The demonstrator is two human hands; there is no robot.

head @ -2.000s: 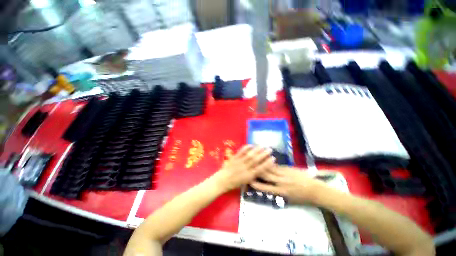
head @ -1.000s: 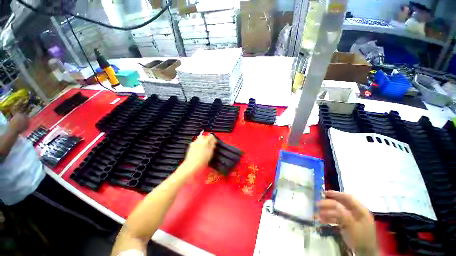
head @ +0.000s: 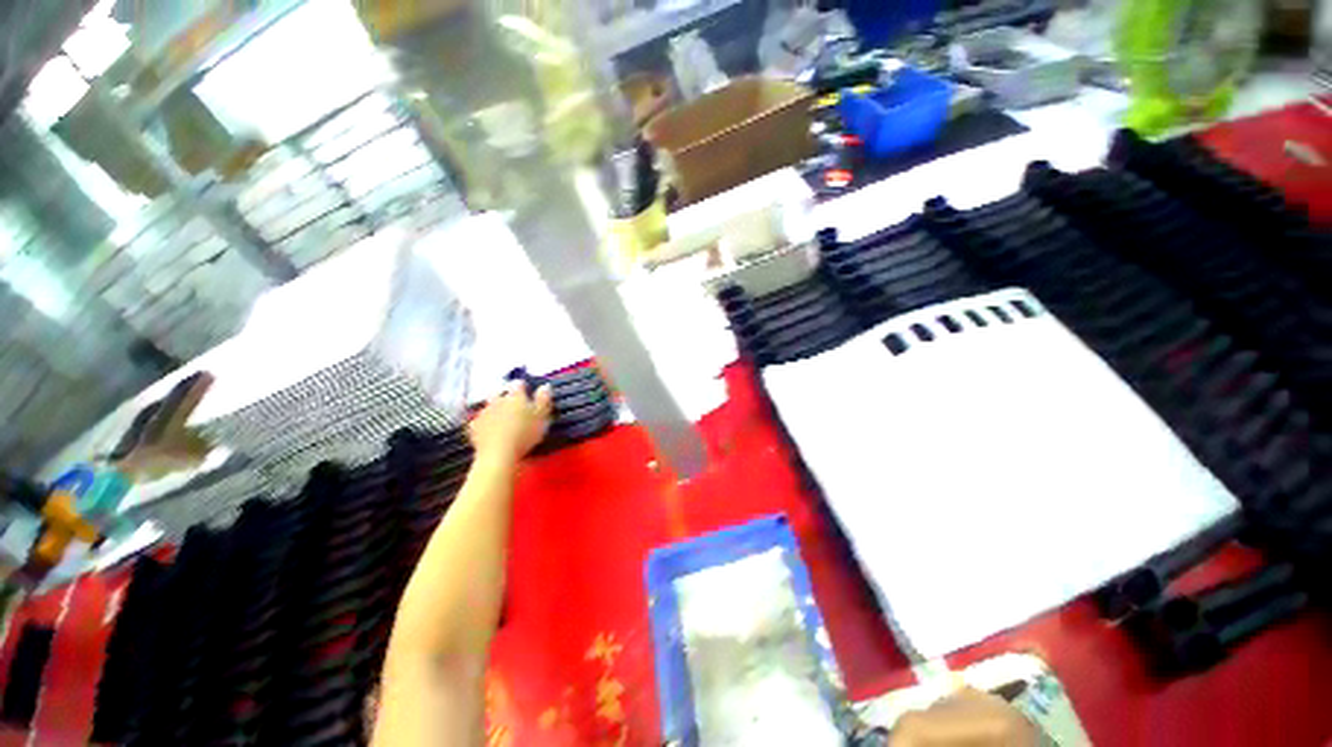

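Note:
My left hand (head: 511,420) is at the left end of a small group of black handle housings (head: 579,401) beside the metal post. Its fingers touch the housings; whether it grips one is hidden by blur. My right hand (head: 967,720) is cut off by the bottom edge, over the flowered work pad (head: 1055,701), and its fingers are not clear. The blue parts bin (head: 666,613) with whitish contents stands between the hands.
Rows of black housings lie at left (head: 263,598) and right (head: 1008,241). A white tray liner (head: 979,482) covers some on the right. A metal post (head: 621,336) rises beyond the bin. Stacked white trays (head: 329,350), a cardboard box (head: 730,142) and a blue container (head: 897,111) stand behind.
The view has swung and tilted. My left hand, earlier with several housings by the left rows, is now at the small group near the post. My right hand is lower, partly out of frame.

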